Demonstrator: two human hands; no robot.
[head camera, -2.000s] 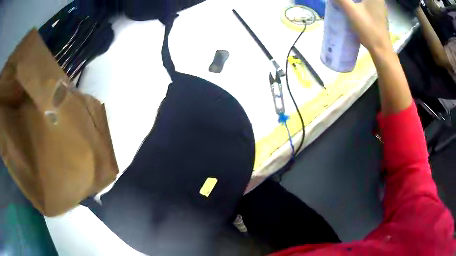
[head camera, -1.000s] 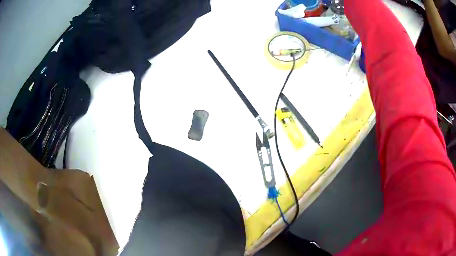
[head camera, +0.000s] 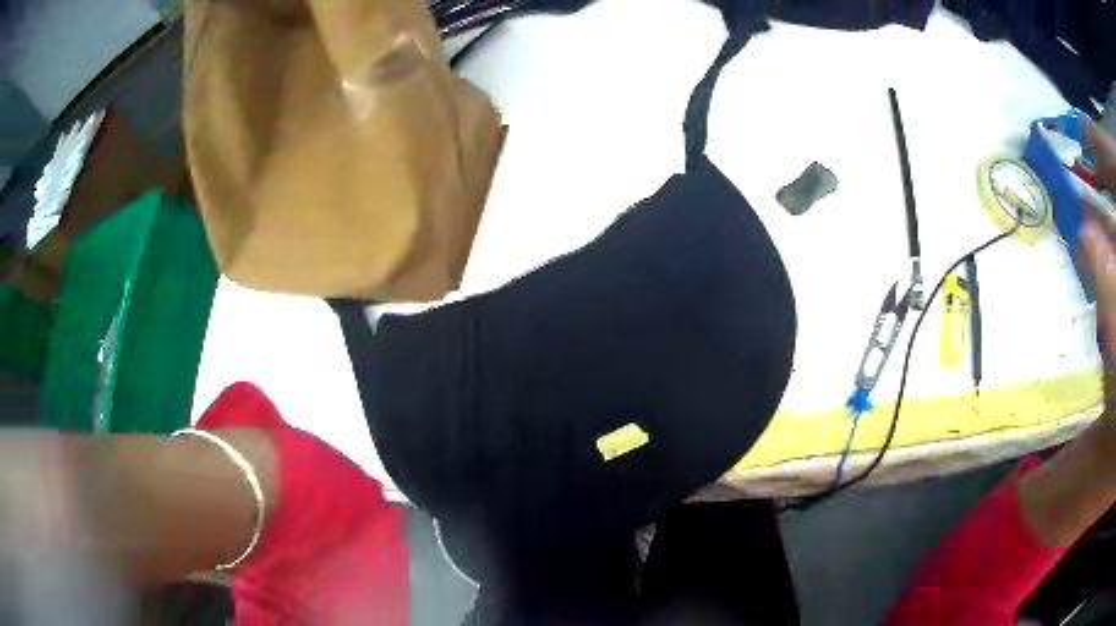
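A black cloth shoulder bag (head camera: 587, 342) lies flat on the white table, its curved side towards the right and its narrow strap running up from the top. A small yellow patch (head camera: 622, 441) is on its front. My left hand (head camera: 74, 526) is a blur at the lower left edge, left of the bag and partly cut off. My right hand (head camera: 1098, 232) is at the right edge beside a blue tray (head camera: 1059, 196), also cut off. What either hand holds does not show.
A brown paper-like bag (head camera: 343, 171) overlaps the black bag's upper left. A grey block (head camera: 807, 188), a dark brush-like stick (head camera: 906, 184), thread snips (head camera: 879, 349), a yellow cutter (head camera: 955, 320), a dark pen (head camera: 974, 324) and a tape roll (head camera: 1015, 196) lie right. A green crate (head camera: 135, 306) stands left.
The view has swung left, so the table items sit further right. My left arm has come into view. The spray can seen two seconds ago in my right hand no longer shows.
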